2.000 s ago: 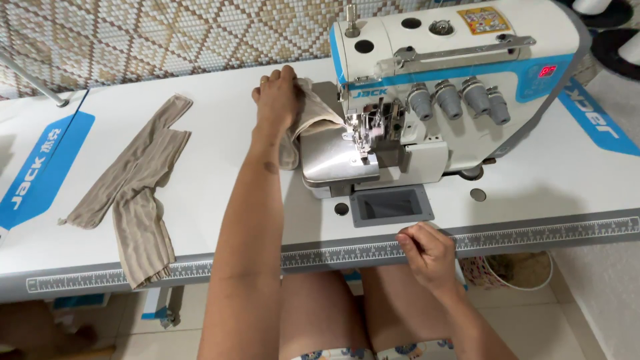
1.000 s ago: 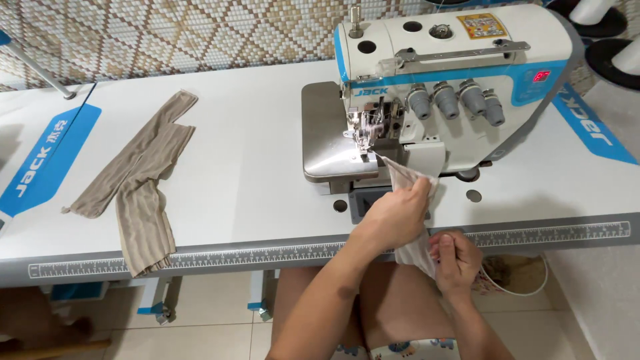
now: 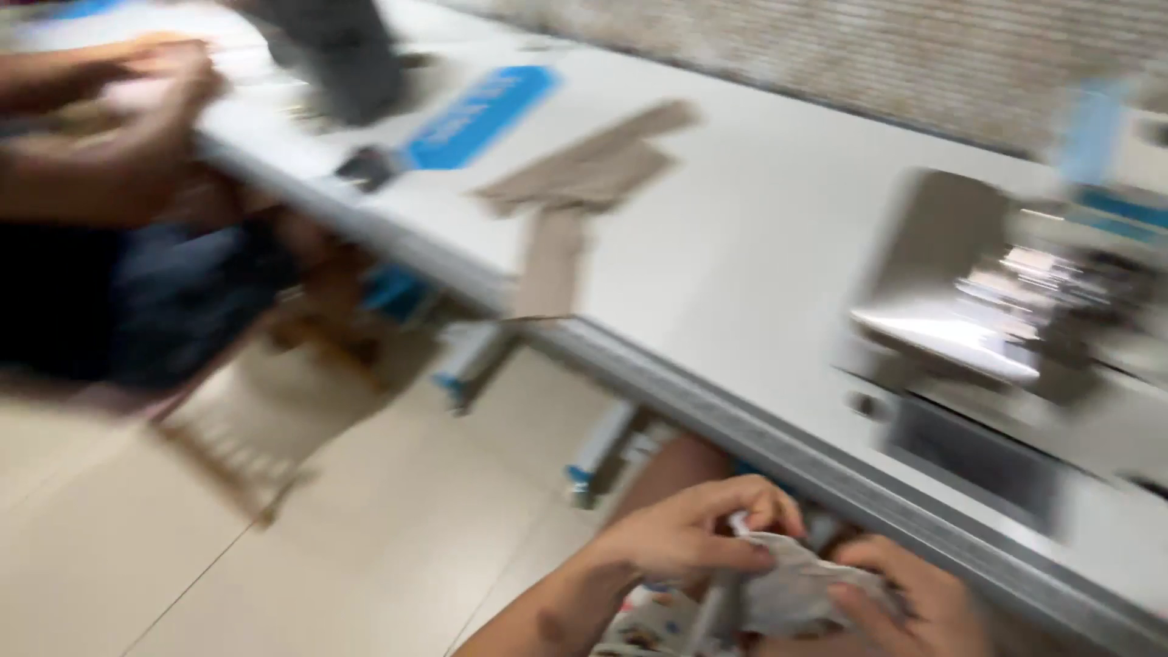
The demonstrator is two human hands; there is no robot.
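Blurred by motion, my left hand pinches one end of a light fabric piece over my lap, in front of the table edge. The other end of that cloth is in my right hand. Up and to the right stands the overlock sewing machine, with its metal cloth plate showing and no cloth seen on it. Striped beige fabric pieces lie on the white table, one strip hanging to its front edge.
At the far left a co-worker's hands hold something pale beside a dark machine part. A wooden stool stands on the tiled floor below. The table's front edge runs between me and the machine.
The view has swung left. The cloth, at the machine's needle area one second ago, is now away from it, held in both hands over my lap.
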